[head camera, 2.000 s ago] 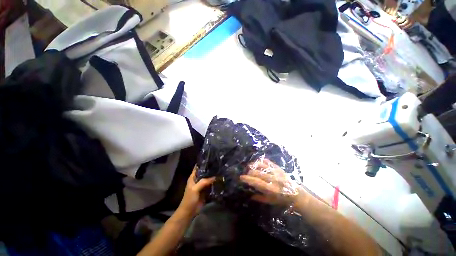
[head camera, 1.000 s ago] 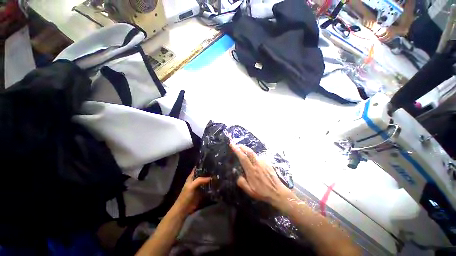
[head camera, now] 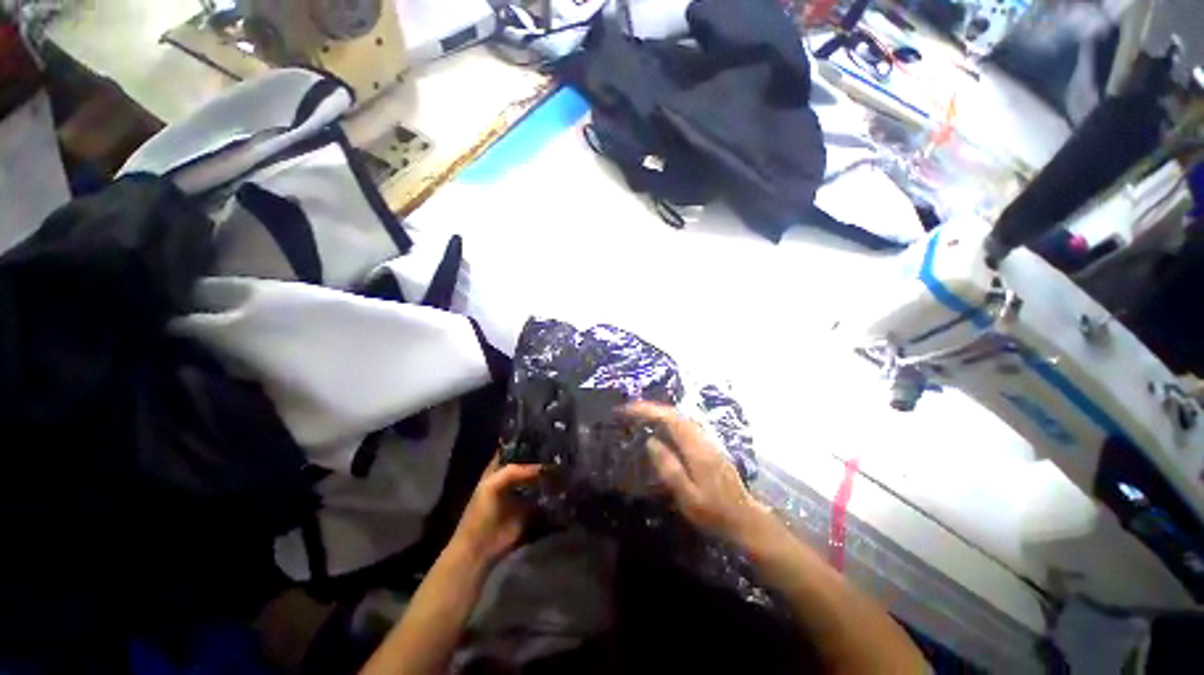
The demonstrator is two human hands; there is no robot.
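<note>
A clear, crinkled zip-lock bag (head camera: 594, 356) with dark contents lies at the table's front edge, above my lap. A red strip shows to its right. My left hand (head camera: 502, 508) holds the bag's lower left side, thumb on top, its other fingers hidden. My right hand (head camera: 700, 475) is at the bag's mouth with its fingertips on or among the dark contents; they are blurred, and I cannot tell if it grips a piece. Small shiny bits show between my hands.
A white sewing machine (head camera: 1043, 409) stands at the right. A black garment piece (head camera: 726, 119) lies on the far table (head camera: 528, 264). White panels (head camera: 343, 356) with black edging and black cloth (head camera: 106, 435) are heaped at the left. A beige machine (head camera: 330, 40) is at the back.
My right hand has moved from on top of the plastic to the dark contents, its fingers now curled. My left hand keeps its hold. The view has shifted, and the red strip appears longer.
</note>
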